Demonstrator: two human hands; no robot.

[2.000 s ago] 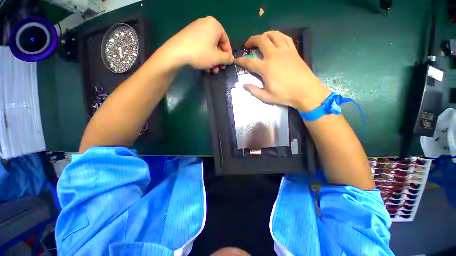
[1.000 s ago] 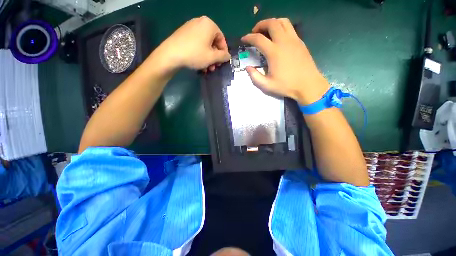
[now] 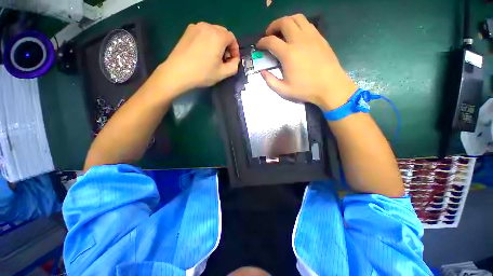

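The open device (image 3: 274,121), with a large silver-white rectangle, lies in a black fixture (image 3: 281,176) in front of me. The mainboard (image 3: 262,61) with a green patch shows at its top end between my hands. My left hand (image 3: 208,56) is at the device's top left corner, thumb and fingers pinched together; whether a tiny part is between them cannot be told. My right hand (image 3: 302,62) rests over the top right of the device, thumb and fingers curved around the mainboard area; its fingertips are partly hidden. A blue wrist strap (image 3: 348,108) is on my right wrist.
A black parts tray (image 3: 89,70) at left holds a round dish of silver grains (image 3: 120,56) and a tangled pile of small parts (image 3: 104,112). A purple-ringed object (image 3: 28,54) and white trays (image 3: 24,124) are at far left. A slim black box (image 3: 468,89) stands at right.
My left hand has moved slightly left, away from the device's corner. My right hand has shifted a little up and left, showing more of the mainboard. The view has shifted slightly.
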